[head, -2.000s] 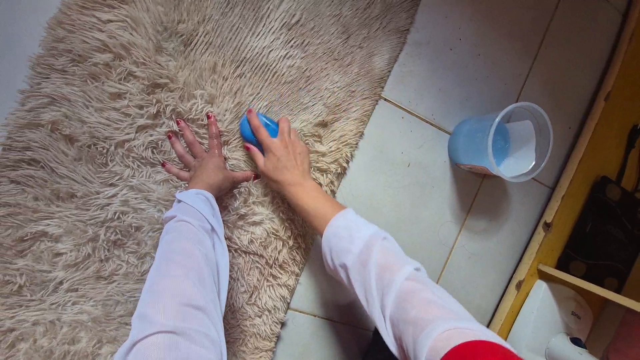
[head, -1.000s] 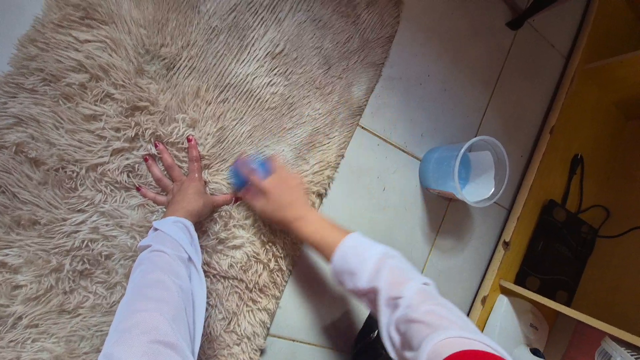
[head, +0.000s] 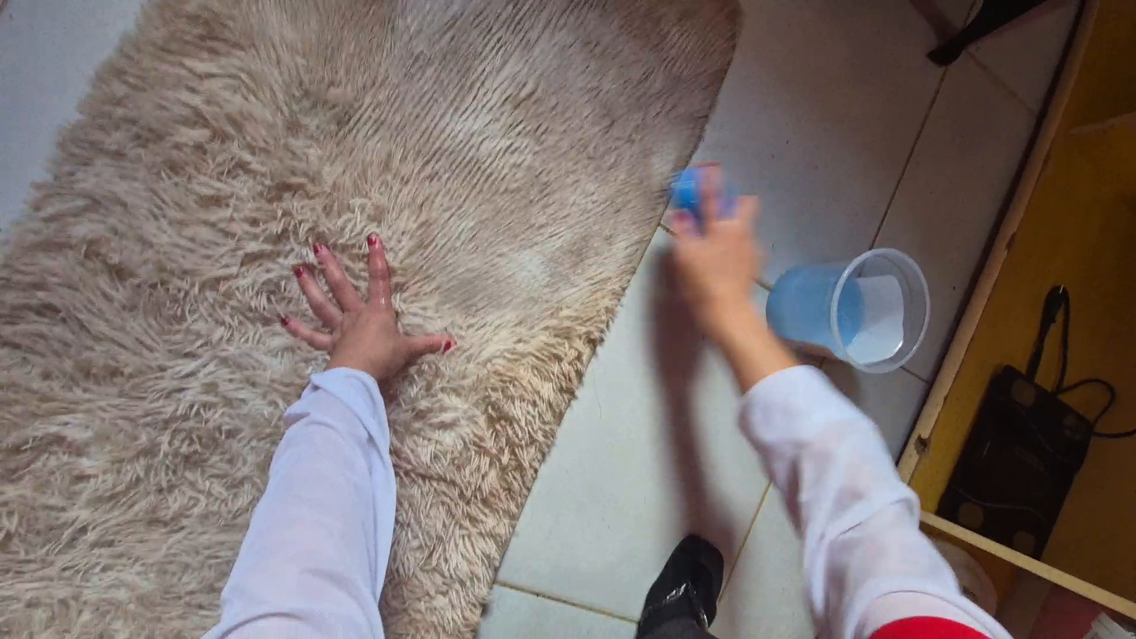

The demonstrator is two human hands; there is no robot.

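Observation:
My left hand (head: 362,324) lies flat on the beige shaggy rug (head: 204,177), fingers spread and holding nothing. Over the white tiles by the rug's right edge, my right hand (head: 721,253) grips a blue object (head: 688,191), perhaps a brush; motion blurs both, and its underside is hidden. Just right of that hand stands a clear plastic tub (head: 812,306) with blue liquid in it. The rug's pile looks flattened and combed in the upper middle and shaggier around my left hand.
At the right is a yellow wooden shelf unit (head: 985,355) holding a black device (head: 1021,461) with a cable. A black shoe (head: 682,586) is on the tiled floor (head: 586,497) at the bottom. A dark furniture leg (head: 985,27) shows at the top right.
My right hand has moved right with the blue object, off the rug to above the tiles near the tub. My left hand has stayed spread on the rug.

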